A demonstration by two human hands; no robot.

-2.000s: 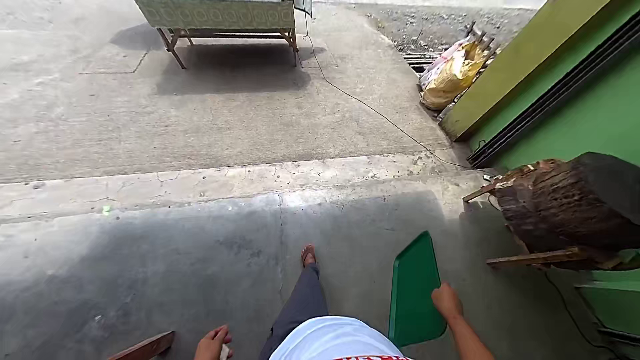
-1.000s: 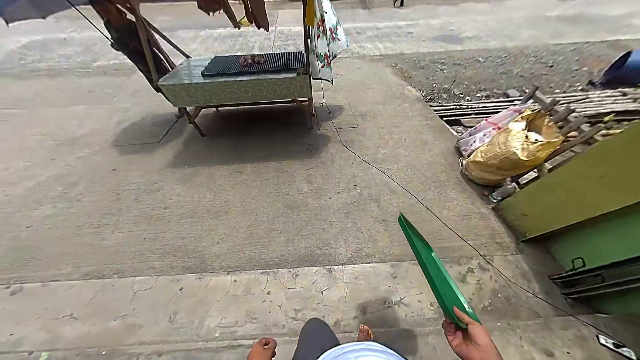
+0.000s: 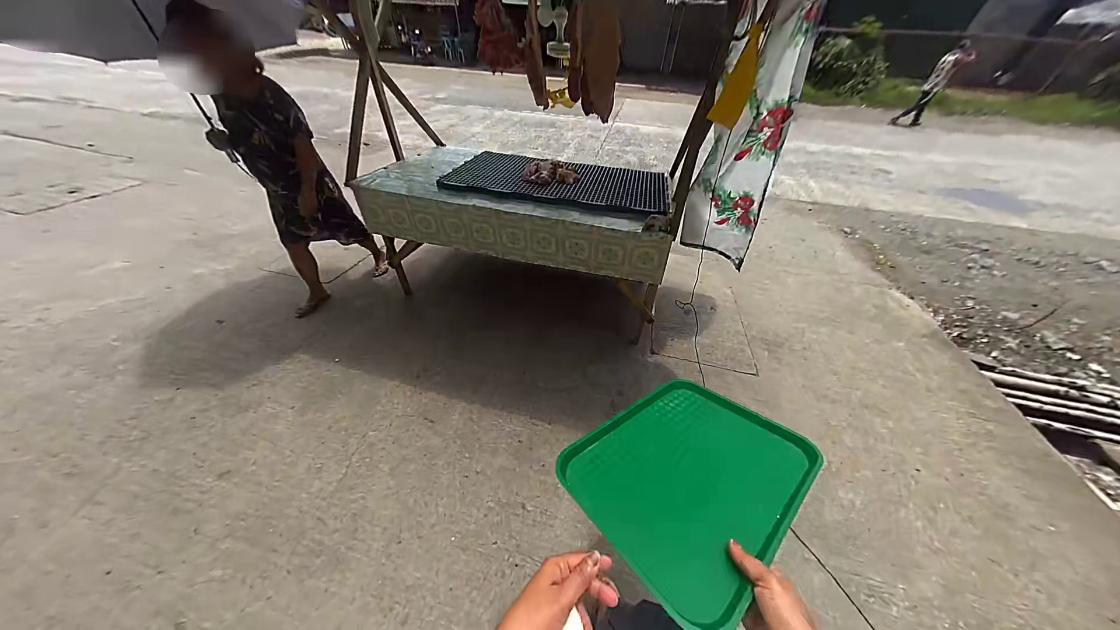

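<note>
A green plastic tray (image 3: pixel 691 490) is held out in front of me, its flat inside facing up. My right hand (image 3: pixel 774 591) grips its near right edge, thumb on top. My left hand (image 3: pixel 569 588) is just left of the tray's near side, fingers curled, with a bit of something white below the fingers; what that is cannot be told. Farther ahead is a stall table (image 3: pixel 516 241) with a patterned cover. On it lies a black grid mat (image 3: pixel 612 188) bearing a small heap of what looks like raw meat (image 3: pixel 549 172).
Large pieces of meat (image 3: pixel 599 61) hang above the stall, beside a floral cloth (image 3: pixel 752 149). A person (image 3: pixel 280 166) with an umbrella (image 3: pixel 79 31) is at the stall's left. A thin cord (image 3: pixel 697 324) runs along the concrete. Poles (image 3: pixel 1050 398) lie at the right; another person (image 3: pixel 941 83) is across the road.
The tray has come from my right side to in front of me, and now lies flatter. My left hand is now close beside it. The stall is nearer, and a person now shows beside it.
</note>
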